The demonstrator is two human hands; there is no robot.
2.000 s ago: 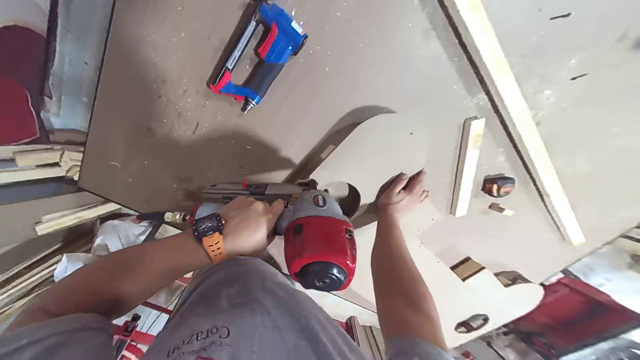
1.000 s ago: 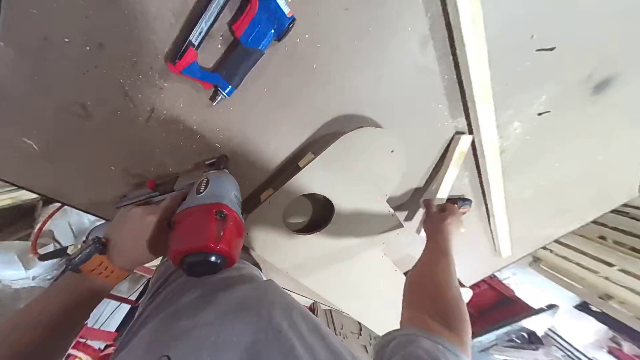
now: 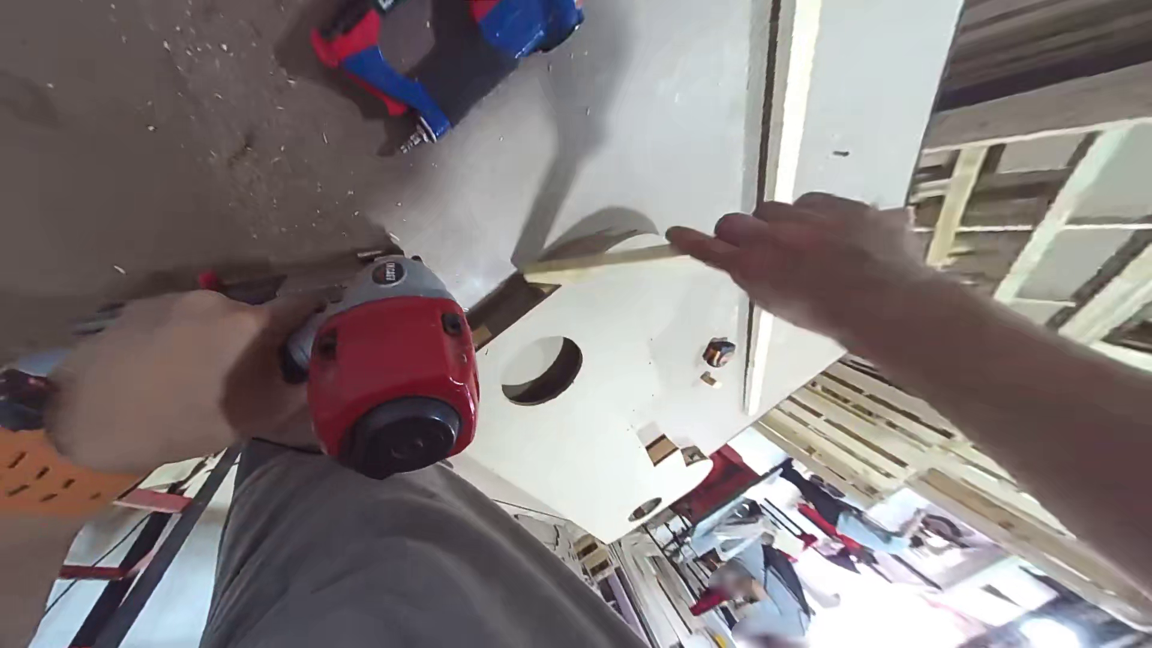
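Note:
My left hand (image 3: pixel 171 378), with an orange watch strap at its wrist, grips a red and grey pneumatic nail gun (image 3: pixel 391 369). My right hand (image 3: pixel 792 261) holds the right end of a wooden strip (image 3: pixel 598 267) between its fingers. That strip lies across the upper part of a pale, curved board (image 3: pixel 594 405), which has a large round hole and smaller openings. Whether the strip rests flat on the board I cannot tell. Above the nail gun, a blue and red staple gun (image 3: pixel 405 81) lies on the worktable (image 3: pixel 225 162).
A long wooden batten (image 3: pixel 787 135) runs along the table's right part. A tape measure (image 3: pixel 718 352) and a small wood block (image 3: pixel 711 380) sit left of its lower end. Wooden frames (image 3: pixel 900 441) stand beyond the table edge. A person (image 3: pixel 765 576) is in the background, lower right.
My right hand, on the board two seconds ago, took hold of the wooden strip beside the batten and has brought it to the board's upper edge. My left hand keeps the nail gun. The view has shifted.

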